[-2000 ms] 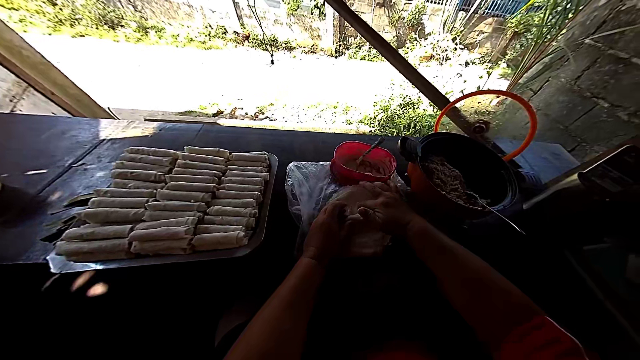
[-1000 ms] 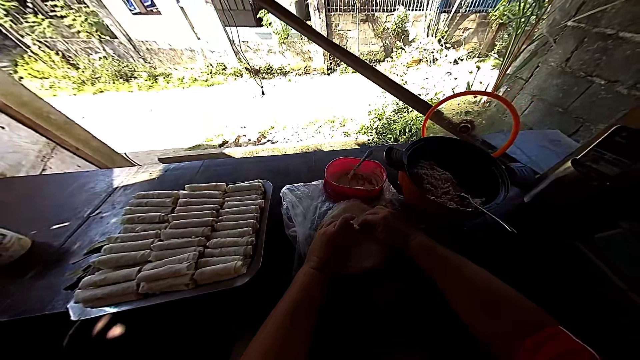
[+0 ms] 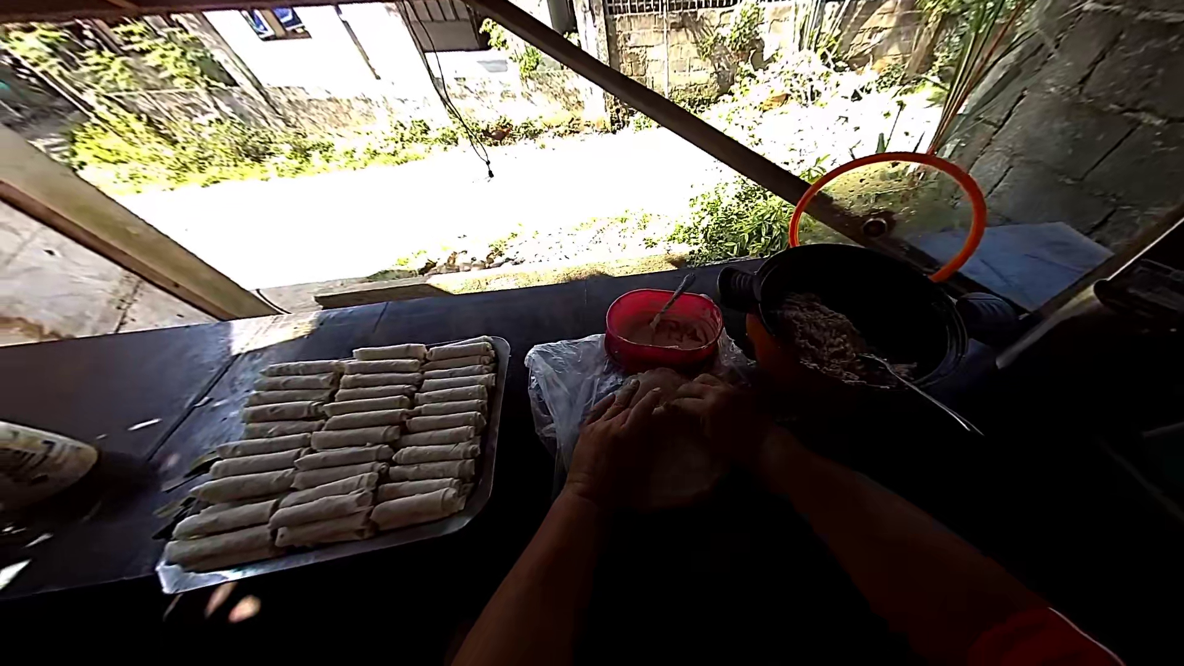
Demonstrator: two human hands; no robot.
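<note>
My left hand point(image 3: 612, 444) and my right hand point(image 3: 726, 416) rest side by side on a pale, thin round wrapper point(image 3: 680, 472) in front of a red plastic bowl point(image 3: 662, 356). The bowl holds a pinkish-brown paste and a spoon point(image 3: 673, 301). Both hands have fingertips at the wrapper's far part; shade hides what lies under them. Clear plastic point(image 3: 560, 375) is spread beneath the bowl. On the right a black pot point(image 3: 943, 356) holds shredded filling point(image 3: 823, 342) and a metal spoon point(image 3: 930, 398). Rows of rolled wrappers point(image 3: 347, 435) lie on a metal tray point(image 3: 481, 499) at left.
An orange-rimmed glass lid point(image 3: 980, 208) stands upright behind the pot. A whitish container point(image 3: 42, 462) is at the left edge of the dark table point(image 3: 102, 388). A diagonal wooden beam point(image 3: 647, 97) crosses beyond the table, and a block wall point(image 3: 1073, 120) is at right.
Both hands stay at the wrapper; their fingers lie flatter and farther forward than two seconds ago. The whitish container has come into view at left as the view shifted.
</note>
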